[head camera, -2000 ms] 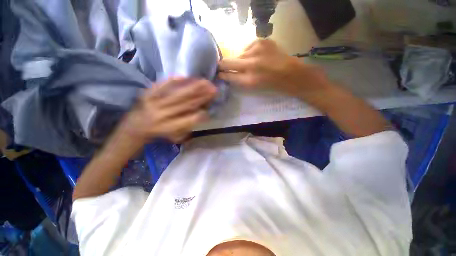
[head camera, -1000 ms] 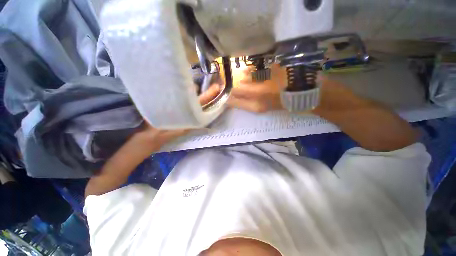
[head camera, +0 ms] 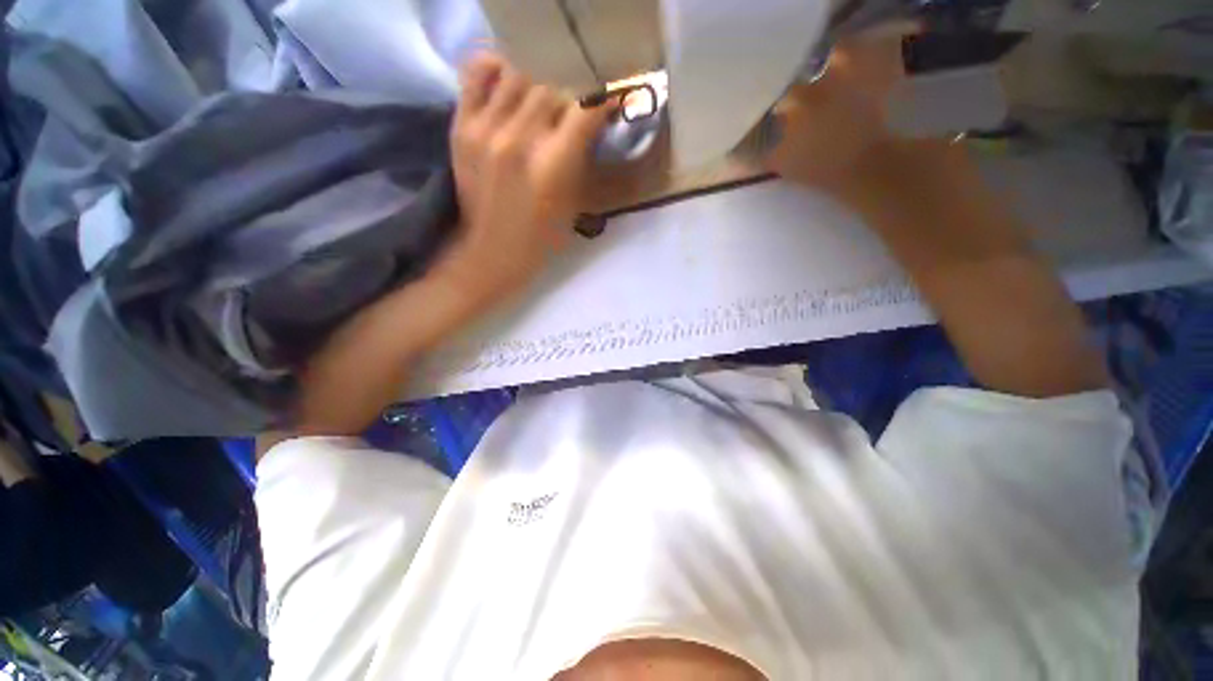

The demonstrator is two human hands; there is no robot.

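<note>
The grey-blue garment point(head camera: 306, 200) lies bunched on the left of the table, with pale blue cloth at its top. My left hand point(head camera: 512, 160) is at the garment's right edge with bent fingers; whether it grips cloth cannot be told. The cream-white sewing machine head point(head camera: 738, 73) stands between my hands and hides the needle area. A bright lit spot and a small metal loop show beside it. My right hand point(head camera: 838, 120) is blurred at the right side of the machine head; its fingertips are partly hidden.
The white table point(head camera: 718, 253) has printed tape marks along its front edge. A dark thin line with a round end lies across the bed. A crumpled clear plastic bag point(head camera: 1187, 193) is at the far right. Blue baskets point(head camera: 1157, 379) are below the table edge.
The view of the machine head has shifted right and up. My left hand has moved up beside the garment, and my right hand has moved up and right. The garment bundle stays at left.
</note>
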